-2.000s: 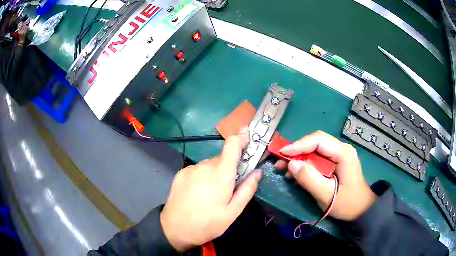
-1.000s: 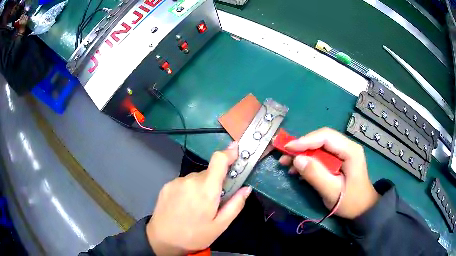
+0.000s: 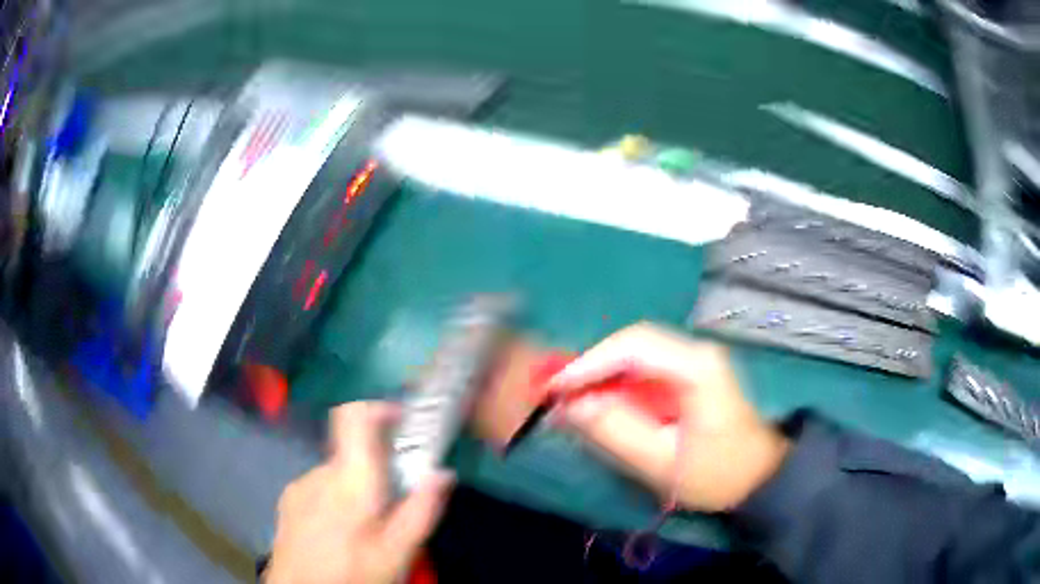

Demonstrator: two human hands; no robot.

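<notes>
The frame is strongly blurred. My left hand (image 3: 363,502) grips the lower end of a grey contact strip (image 3: 447,388), which slants up and to the right. My right hand (image 3: 667,416) holds the red handpiece (image 3: 627,394), partly hidden by the fingers. A short dark tip shows below the right fingers; I cannot tell what it belongs to. A thin wire loops down from my right hand. The orange-brown base plate (image 3: 496,399) lies between the strip and my right hand, partly covered. The strip and the handpiece are apart.
The control box (image 3: 245,228) with red-lit switches stands at the left, an orange-red connector (image 3: 268,390) low on it. Several grey strips (image 3: 815,325) lie at the right beside the white rail (image 3: 547,171). Another strip (image 3: 990,394) lies at the far right. A metal fixture (image 3: 1004,240) stands there.
The view has shifted and blurred. The held strip and my left hand show lower and further left. My right hand shows further left, and a dark tip now shows below its fingers.
</notes>
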